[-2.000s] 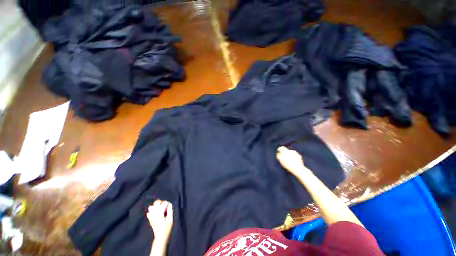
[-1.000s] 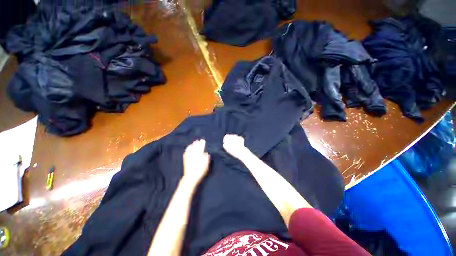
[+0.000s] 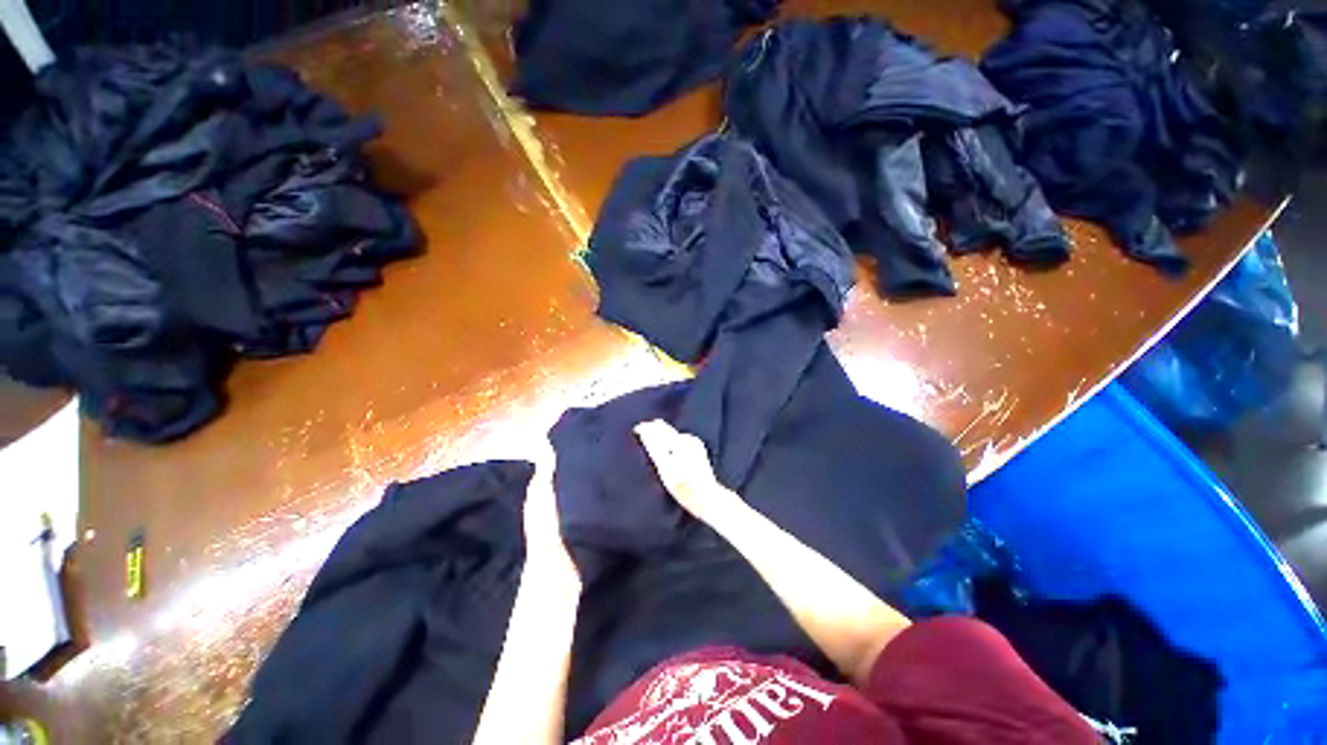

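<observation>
A dark jacket (image 3: 859, 451) lies spread on the table in front of me, with a bunched part showing shiny lining at its far end. My left hand (image 3: 544, 510) is at the left edge of a raised, folded part of the jacket; its fingers are partly hidden by the cloth and I cannot tell the grip. My right hand (image 3: 678, 469) lies on top of the same part, fingers close together, holding the cloth.
A large dark jacket pile (image 3: 189, 233) is at the far left, with more dark garments (image 3: 902, 117) at the far right. A small yellow tool (image 3: 136, 565) and white paper (image 3: 37, 539) lie left on the brown table (image 3: 480, 291). A blue bin (image 3: 1135, 539) stands below the right edge.
Both hands have come together at the middle of the jacket since the earliest frame. Part of the cloth is now raised and folded, and table shows beyond it. The view has shifted.
</observation>
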